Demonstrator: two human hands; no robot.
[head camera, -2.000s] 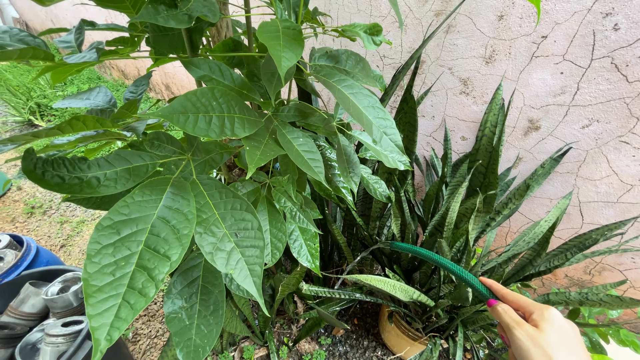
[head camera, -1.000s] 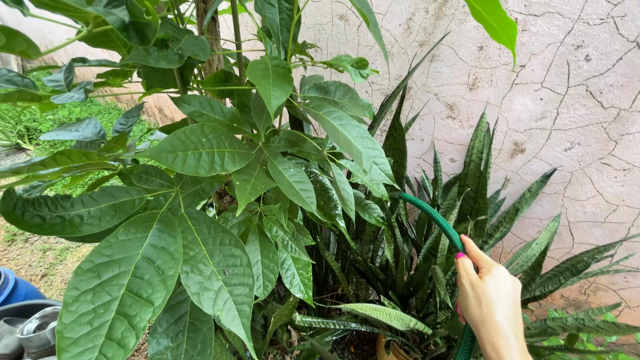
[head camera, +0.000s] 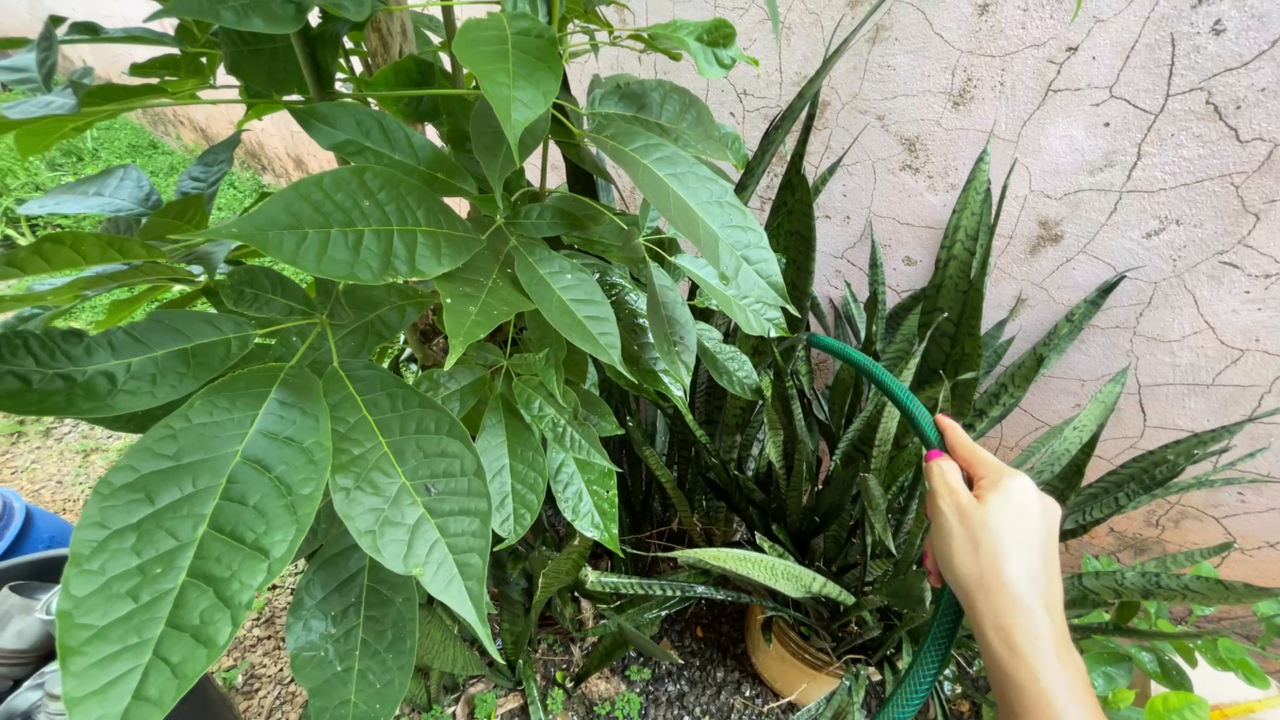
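My right hand (head camera: 985, 510), with pink nail polish, is closed around a green garden hose (head camera: 880, 375) at the lower right. The hose arches up and left from my fingers, and its end lies by the leaf tips among the plants. Below the hand the rest of the hose hangs down to the bottom edge. Behind the hose stand snake plants (head camera: 950, 280) with long banded leaves. A large broad-leaved plant (head camera: 370, 225) fills the left and centre, with wet, shiny leaves near its middle. My left hand is not in view.
A cracked pink wall (head camera: 1060, 120) runs behind the plants. A tan pot (head camera: 785, 660) sits on dark gravel at the bottom. At the lower left are a blue container (head camera: 35, 525) and a dark tub with metal parts (head camera: 25, 625). Grass (head camera: 130, 170) grows at the upper left.
My right hand has risen from the lower right, still holding the hose. The hose's end is higher, and the hose now bends in a steeper arch than two seconds ago.
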